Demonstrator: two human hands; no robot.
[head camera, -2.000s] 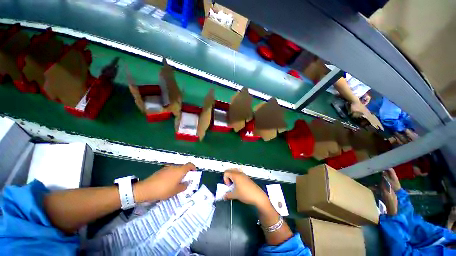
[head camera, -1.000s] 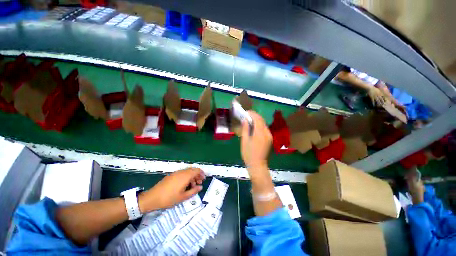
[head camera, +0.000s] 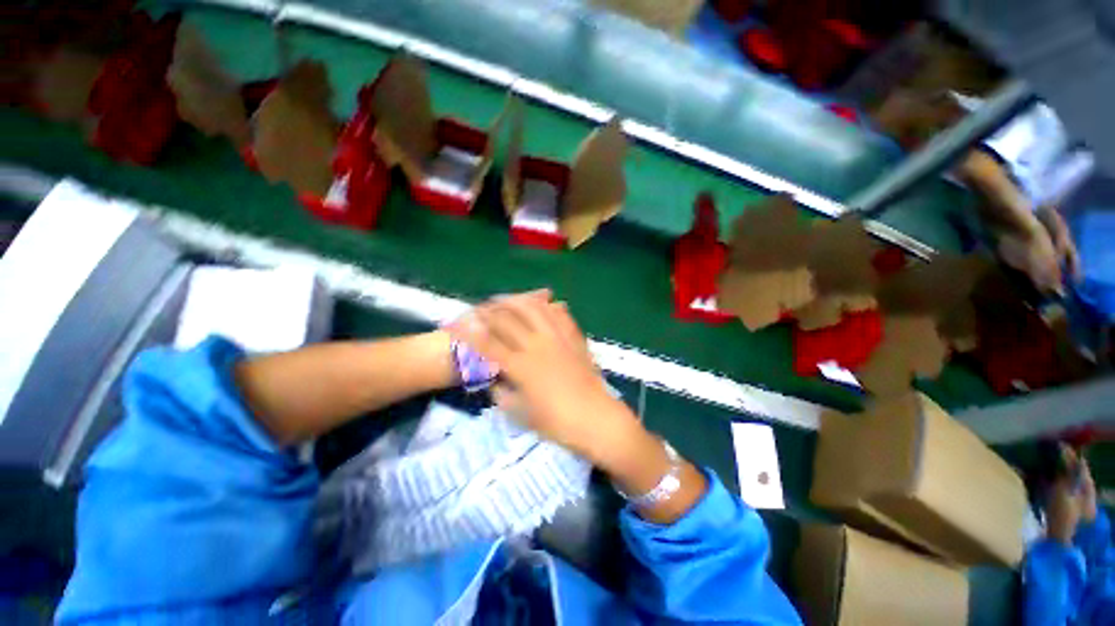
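A fanned pile of white leaflets (head camera: 459, 483) with small dark print lies on the bench in front of me, blurred. My right hand (head camera: 553, 373) is above the pile's far edge and lies across my left hand and wrist. My left hand (head camera: 499, 320) is mostly hidden under it, so I cannot tell whether either hand holds anything. Beyond them, open red boxes with brown flaps stand on the green belt. The nearest red box (head camera: 539, 232) has a white item inside.
Two brown cartons (head camera: 917, 471) are at the right, beside a single white card (head camera: 759, 465). White cartons (head camera: 245, 308) stand at the left. The belt's pale edge rail (head camera: 685, 377) runs beyond my hands. Another person's hand (head camera: 1070, 495) shows at the far right.
My right hand has come back from over the belt, where it held a white piece near a red box, and now overlaps my left hand. The view has shifted and the boxes' positions have changed.
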